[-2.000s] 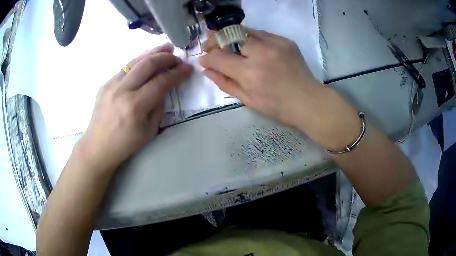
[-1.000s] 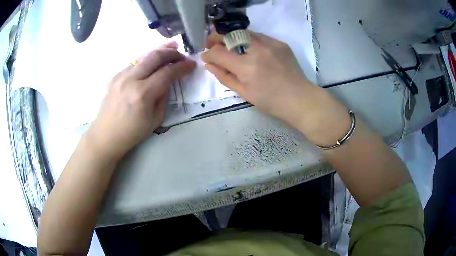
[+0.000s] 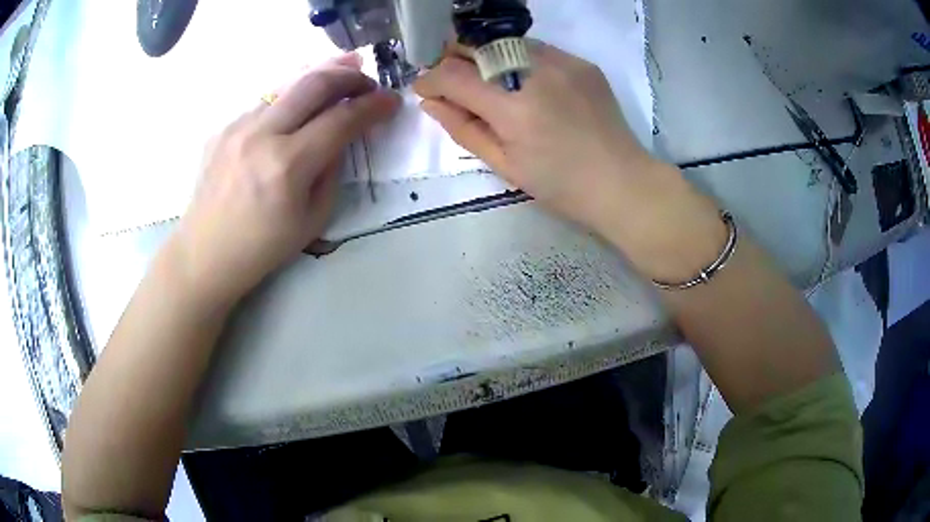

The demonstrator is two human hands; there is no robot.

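A white garment panel lies over the machine bed. Two dark thin lines of topstitching run on it from between my hands toward its near edge. The presser foot and needle stand over the cloth between my fingertips. My left hand lies flat on the cloth left of the foot, its fingertips close beside it. My right hand is right of the foot, thumb and index finger together at the cloth; its fingertips are partly behind the ribbed knob, so any pinch is unclear.
A cream ribbed knob hangs just above my right hand. A dark grey rounded lever is at the upper left. Thread snips lie at the right. A silvery taped strip edges the left. A measuring strip runs along the front edge.
The panel's near edge has moved away from me toward the machine, showing more table in front. Both hands stay beside the foot. The whole view has also shifted slightly.
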